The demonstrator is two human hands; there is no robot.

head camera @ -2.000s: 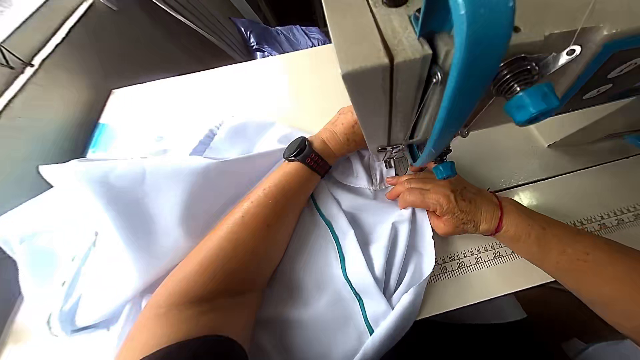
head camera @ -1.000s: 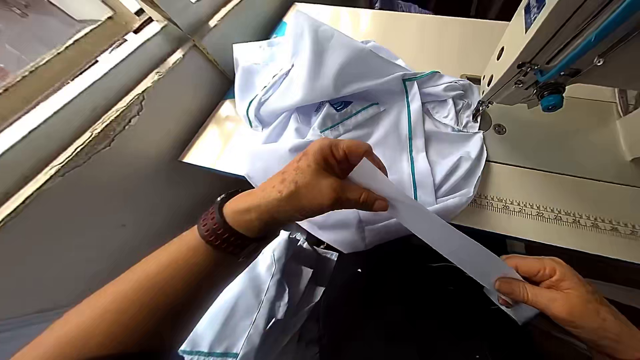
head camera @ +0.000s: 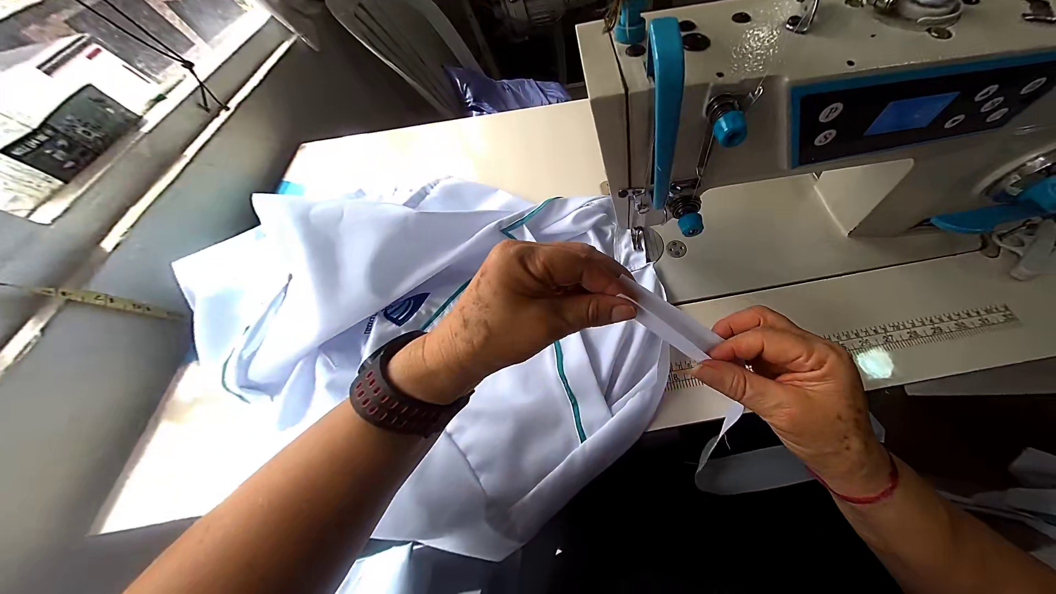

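Note:
Between my two hands a narrow white fabric strip (head camera: 672, 323) is stretched, folded lengthwise. My left hand (head camera: 536, 309), with a dark watch on the wrist, pinches its upper end between thumb and fingers. My right hand (head camera: 784, 384), with a red string at the wrist, pinches it lower down, and a loose tail hangs behind that hand. Beneath my left hand lies a white garment (head camera: 528, 445) with teal piping and a dark blue emblem. One edge of the garment reaches the presser foot (head camera: 638, 239) of the sewing machine (head camera: 742, 82); whether the foot clamps it I cannot tell.
The machine's control panel (head camera: 916, 111) is at the upper right. A ruler tape (head camera: 924, 327) runs along the front of the sewing table (head camera: 462, 144). At the left are a wall with a measuring tape (head camera: 107, 301) and a window. Purple plastic (head camera: 511, 92) lies behind the table.
Two seconds ago both hands were on the garment at the presser foot; a second ago they held the strip stretched longer. Now they are closer together on it, and the strip is folded. The view has shifted.

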